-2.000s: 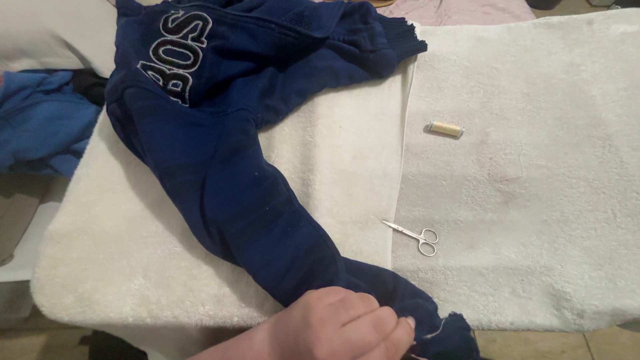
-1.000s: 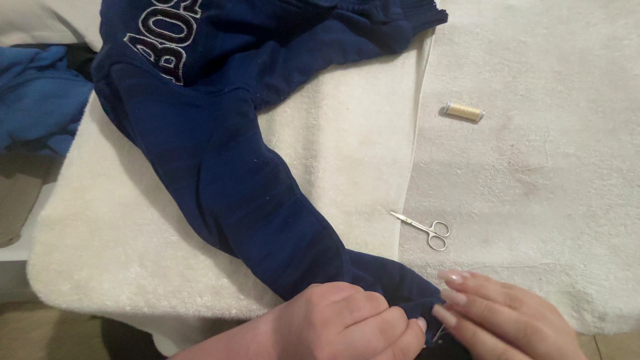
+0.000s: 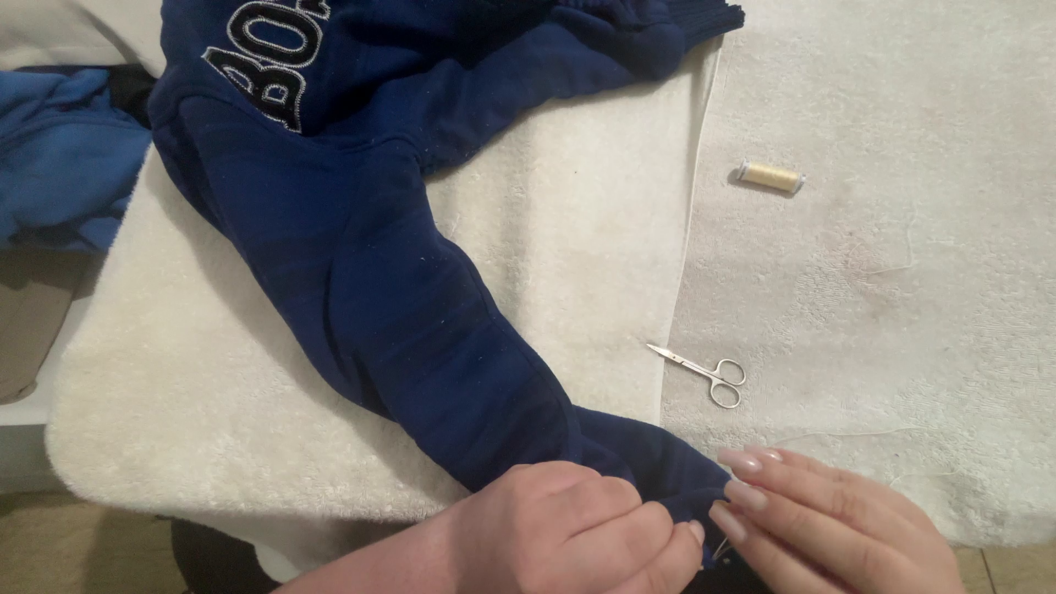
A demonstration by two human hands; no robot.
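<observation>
A dark blue sweatshirt [image 3: 396, 272] with stitched letters lies on a white fleece cover, one sleeve running down toward me. My left hand [image 3: 586, 528] is closed on the fabric near that sleeve's end. Close beside it, my right hand [image 3: 833, 520] has its fingers extended and close together at the cuff; its thumb is hidden, and whether it pinches anything cannot be told. A pale thread [image 3: 722, 546] shows between the hands. Small metal scissors [image 3: 701, 373] rest with blades slightly apart or closed, too small to tell. Above them lies a spool of pale yellow thread [image 3: 771, 176].
Lighter blue cloth [image 3: 62, 157] sits at the left beside the fleece cover [image 3: 206, 412]. A whitish towel-like cloth [image 3: 891, 330] covers the right side, with a loose pale thread [image 3: 850, 433] above my right hand. Wooden flooring shows at the lower left.
My right hand, out of view two seconds ago, has come in at the lower right beside the cuff. My left hand keeps its hold on the sleeve. The view has shifted somewhat.
</observation>
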